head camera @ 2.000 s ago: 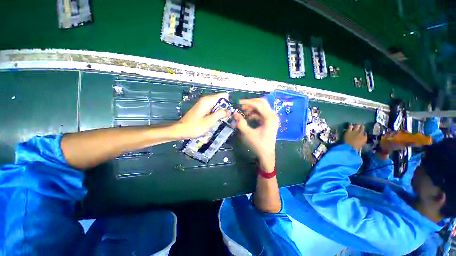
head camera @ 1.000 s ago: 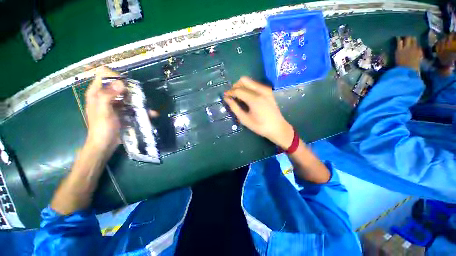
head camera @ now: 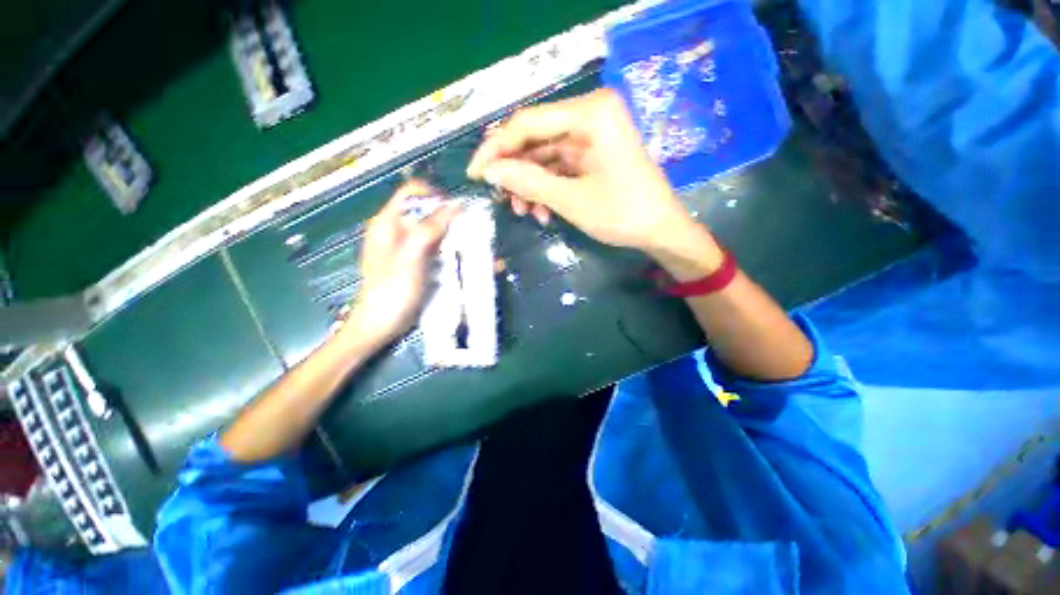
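Note:
A silvery notched rectangular unit [head camera: 465, 291] with a dark central strip lies in front of me on the dark green bench. My left hand [head camera: 401, 250] grips its upper left side, fingers at the upper end. My right hand [head camera: 581, 169] is just right of and above the unit's upper end, thumb and forefinger together; whether a small part is between them cannot be told. An open blue bin [head camera: 758, 110] with small silvery pieces inside stands beyond my right hand. Small shiny bits [head camera: 561, 253] lie right of the unit.
Two similar units [head camera: 271, 70] lie on the green belt beyond the worn whitish rail [head camera: 349, 153]. White strips with dark marks [head camera: 72, 447] and a slim dark tool [head camera: 130, 424] lie far left. Another person's blue sleeve [head camera: 930, 151] reaches in at right, over dark blurred parts.
The unit, held blurred at left a second ago, now shows sharply under my left hand. My right hand has moved up near its upper end. The neighbour's sleeve now covers the upper right.

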